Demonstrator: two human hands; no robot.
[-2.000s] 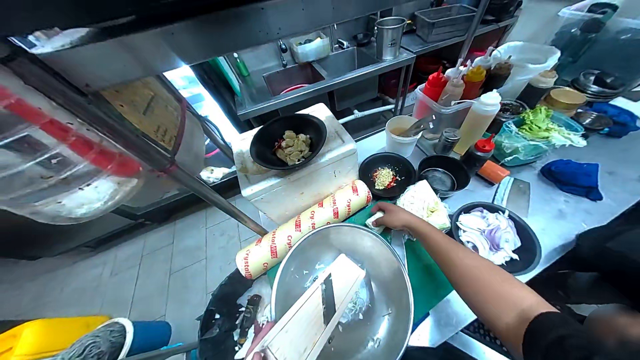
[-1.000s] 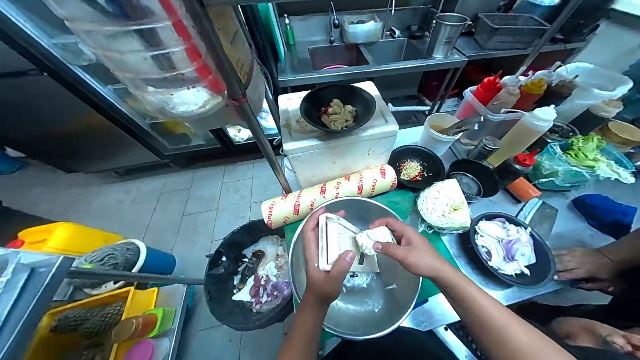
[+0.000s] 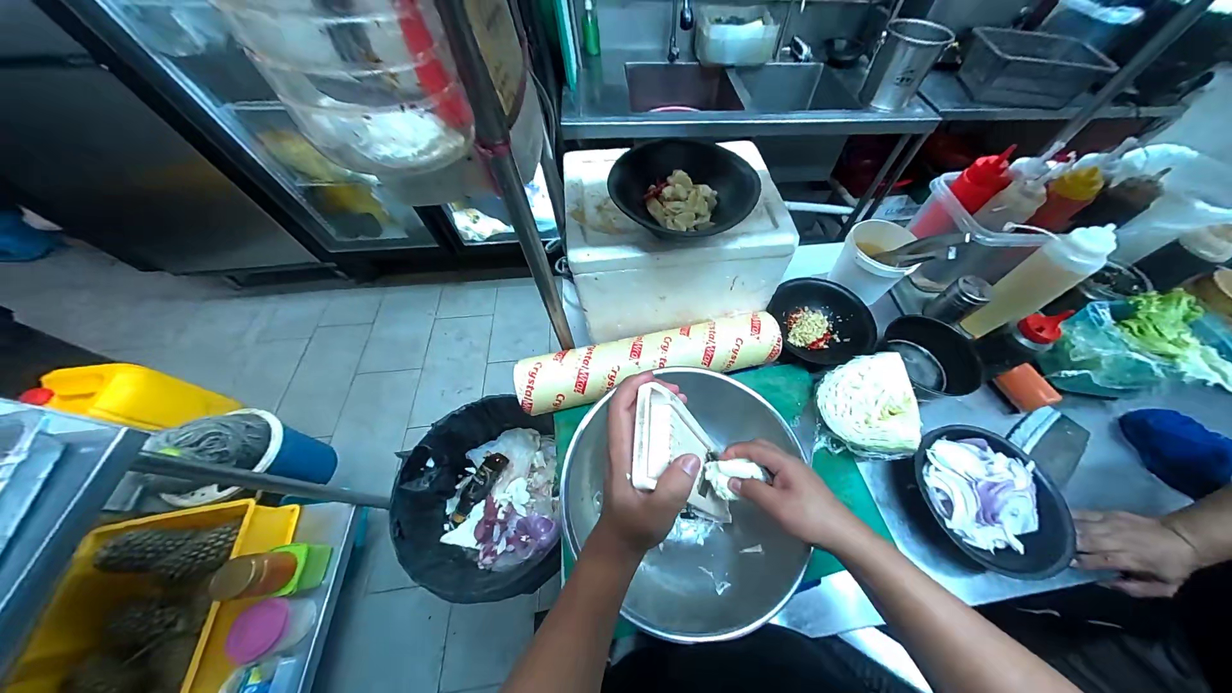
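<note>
My left hand grips a white mandoline slicer, tilted over a steel mixing bowl. Pinched in the fingers of my right hand is a small pale piece of cabbage, held against the slicer's lower part. A few thin white shreds lie in the bowl. The bowl rests on a green cutting board. A large cut cabbage head sits to the bowl's right, beside a black bowl of sliced onion.
Behind the bowl lies a plastic-wrap roll. A lined waste bin stands at left. A cleaver blade lies near the front edge. Sauce bottles stand at back right. A co-worker's hand rests beside the onion bowl.
Two seconds ago my right hand was at the cabbage head; it is now at the slicer with a cabbage piece. The slicer now stands more upright in my left hand. The view has shifted.
</note>
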